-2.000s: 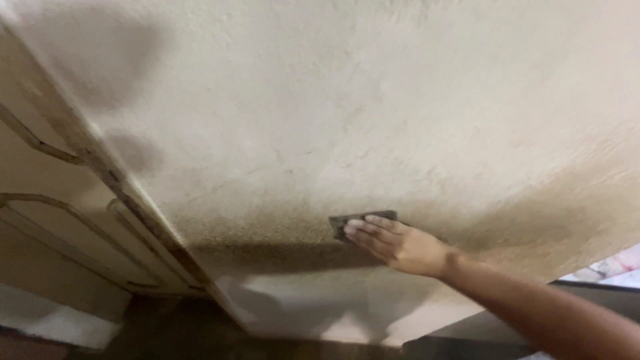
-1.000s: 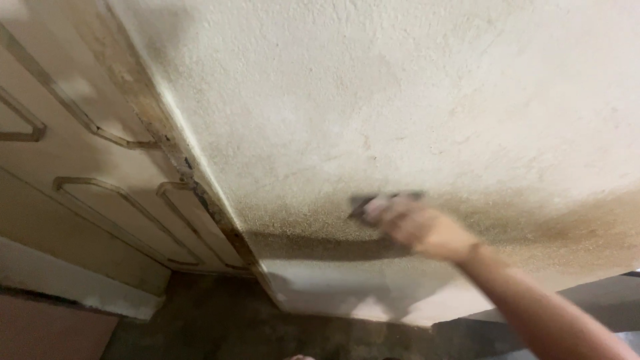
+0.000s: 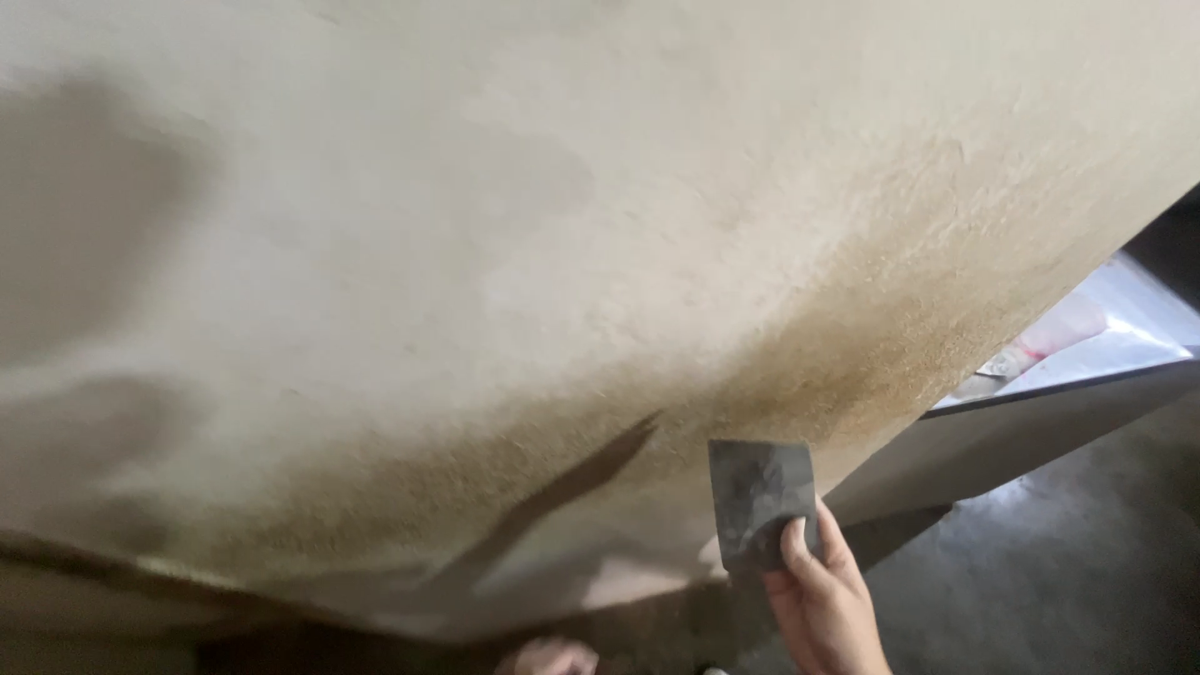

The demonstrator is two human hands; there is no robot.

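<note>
My right hand (image 3: 825, 586) holds a dark grey rectangular piece of what looks like sandpaper (image 3: 755, 492), thumb on its near face. The piece is raised in front of the lower part of an off-white, rough painted wall (image 3: 450, 253); contact with the wall cannot be told. Its shadow, or the arm's, falls on the wall to the left. Brown staining (image 3: 844, 328) runs along the wall. A blurred, skin-coloured shape (image 3: 553, 656) at the bottom edge may be my left hand or a foot.
Right of the wall's edge is a ledge or board (image 3: 900, 459) with a shiny sheet and a pinkish item (image 3: 1059, 328) on it. Below lies a dark grey floor (image 3: 1050, 562). A dark strip (image 3: 103, 558) borders the wall at lower left.
My right hand was pressed over the dark piece against the stained wall; now it holds the piece up by one side, lower and nearer. The view has swung right, away from the panelled door.
</note>
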